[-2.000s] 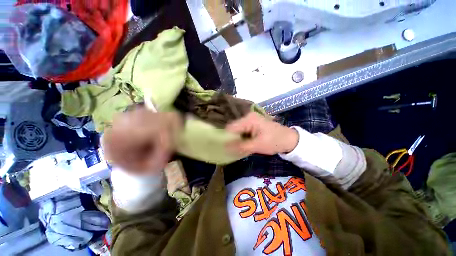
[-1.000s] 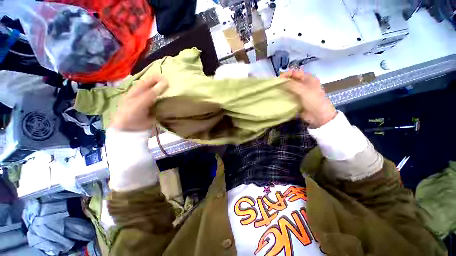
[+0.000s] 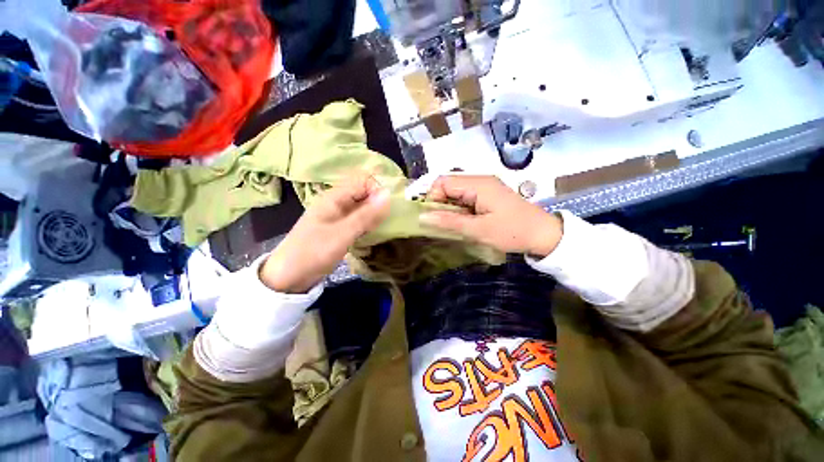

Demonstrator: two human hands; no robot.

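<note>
A yellow-green knit garment [image 3: 334,144] lies over the dark patch of the table, its near part lifted between my hands above my lap. My left hand [image 3: 330,230] pinches its edge between thumb and fingers. My right hand [image 3: 492,215] pinches the same edge a short way to the right. A small white label [image 3: 420,187] shows at the edge between the hands. The garment's lower part hangs in brownish folds below my fingers.
The white sewing machine [image 3: 587,63] stands behind on the right, its needle area [image 3: 443,45] beyond the garment. Brown tape [image 3: 619,171] is on the table edge. Red and clear bags [image 3: 217,81] lie at back left. A thin metal tool [image 3: 723,244] and green cloth [image 3: 800,361] are at right.
The hands spread the garment wide a second ago. They have now come close together at one edge, and the garment's near part has bunched and dropped between them.
</note>
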